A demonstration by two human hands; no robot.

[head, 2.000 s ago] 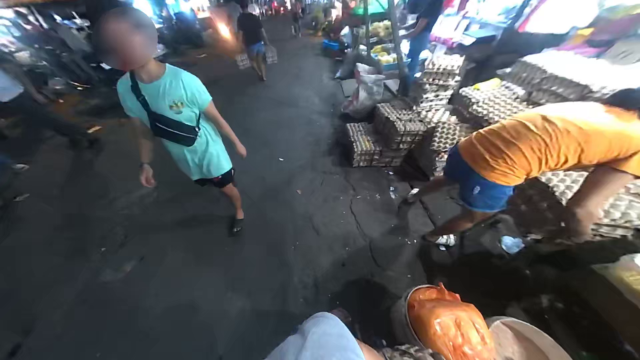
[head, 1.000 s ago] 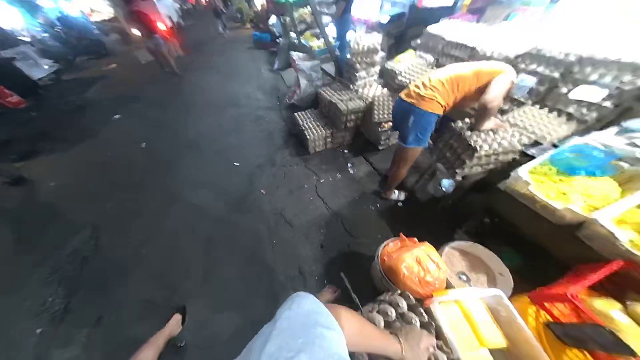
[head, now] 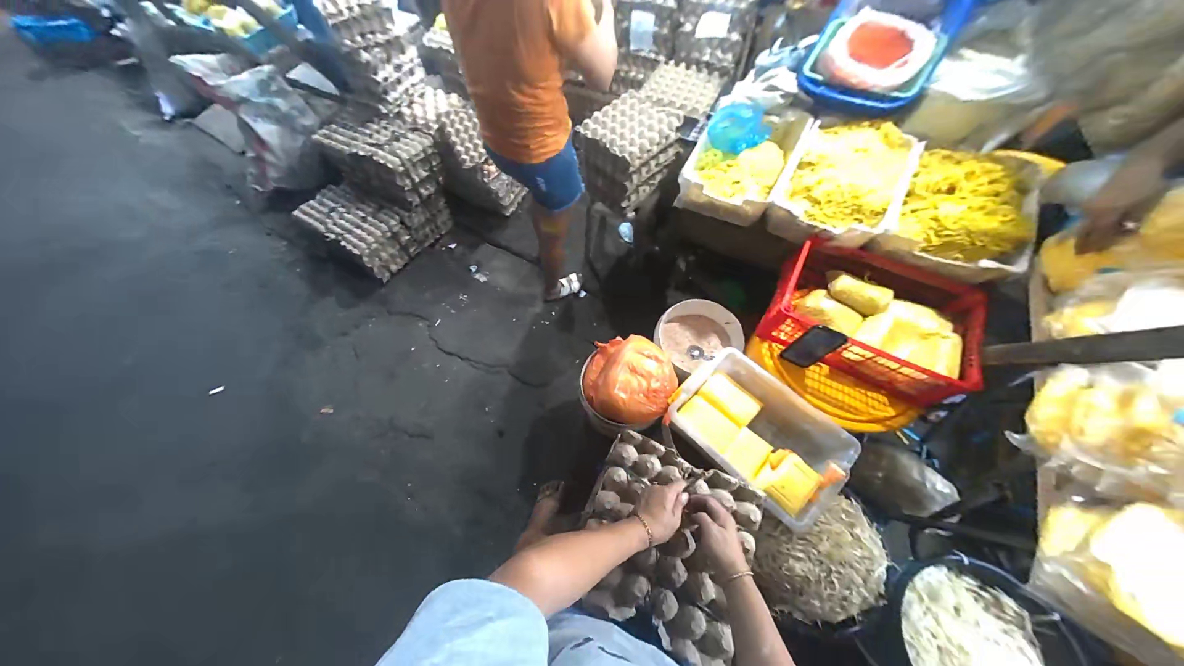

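Observation:
Both hands meet over a stack of grey-brown pulp egg trays [head: 680, 592] at the bottom of the view. My left hand [head: 662, 511], with a thin bracelet at its wrist, rests at the upper middle of the trays, fingers bent near a dark thin strip, perhaps a tie. Close beside it on the right, my right hand [head: 717, 536] has its fingertips curled down at the same strip; its wrist also bears a bracelet. Whether either hand grips the strip is too small to tell. A clear plastic bin [head: 837, 453] of yellow blocks touches the trays' far right side.
An orange bag [head: 631, 379] fills a bucket beyond the trays, beside a white tub [head: 700, 335]. Right of them are a red crate [head: 967, 356], trays of yellow noodles [head: 846, 176] and a basin of bean sprouts [head: 971, 620]. A person in orange [head: 518, 83] stands ahead near stacked egg trays [head: 379, 222].
Both hands are now together on the egg trays; one second ago only one showed there. The person in orange has gone from bending to standing upright. The view has swung right.

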